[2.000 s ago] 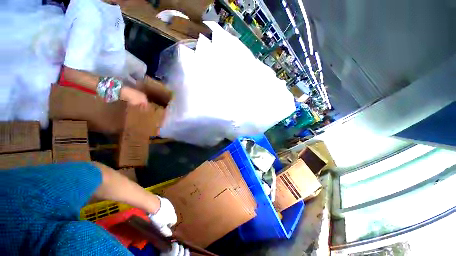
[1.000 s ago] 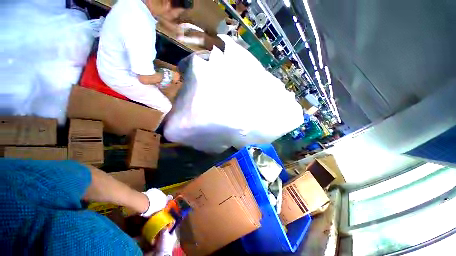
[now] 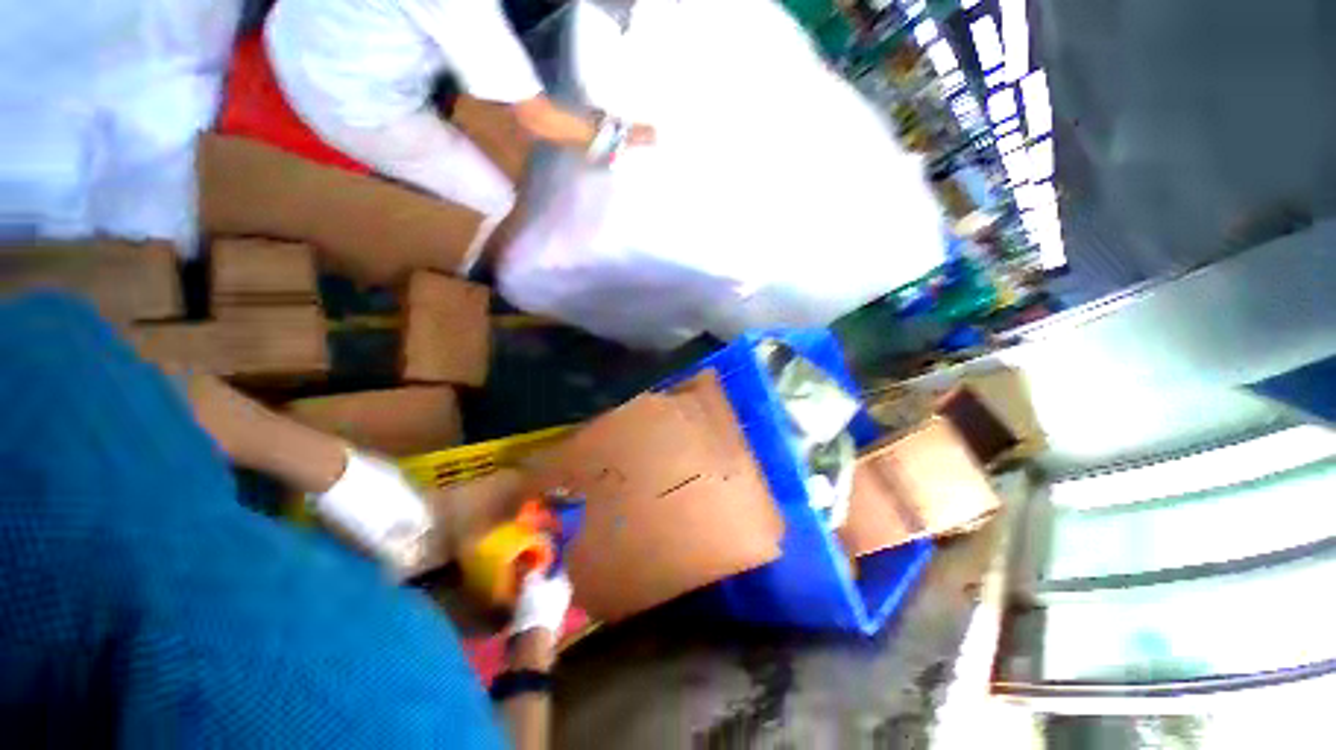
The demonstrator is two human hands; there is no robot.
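My right hand point(image 3: 542, 604), in a white glove with a black band at the wrist, grips the tape gun point(image 3: 550, 520), which carries a yellow-orange tape roll point(image 3: 503, 560). My left hand point(image 3: 377, 510), also in a white glove, is left of the tape gun, on the near edge of a small brown carton point(image 3: 462, 506). The carton lies between my hands, partly hidden by them and blurred. A bit of red surface point(image 3: 487, 656) shows below. Flat carton blanks point(image 3: 667, 506) lean just right of the tape gun.
A yellow crate rim point(image 3: 484, 457) is behind the carton. A blue bin point(image 3: 799, 550) with crumpled cloth point(image 3: 818, 425) is right of the blanks, with a larger carton point(image 3: 923, 484) beside it. Small boxes point(image 3: 444, 330) stand at left. A seated person point(image 3: 352, 88) is beside a large white bag point(image 3: 733, 176).
My hands have moved apart, the left one leftwards, the right one with the tape gun slightly right and now more visible. The view has shifted. The other person's arm now reaches to the white bag.
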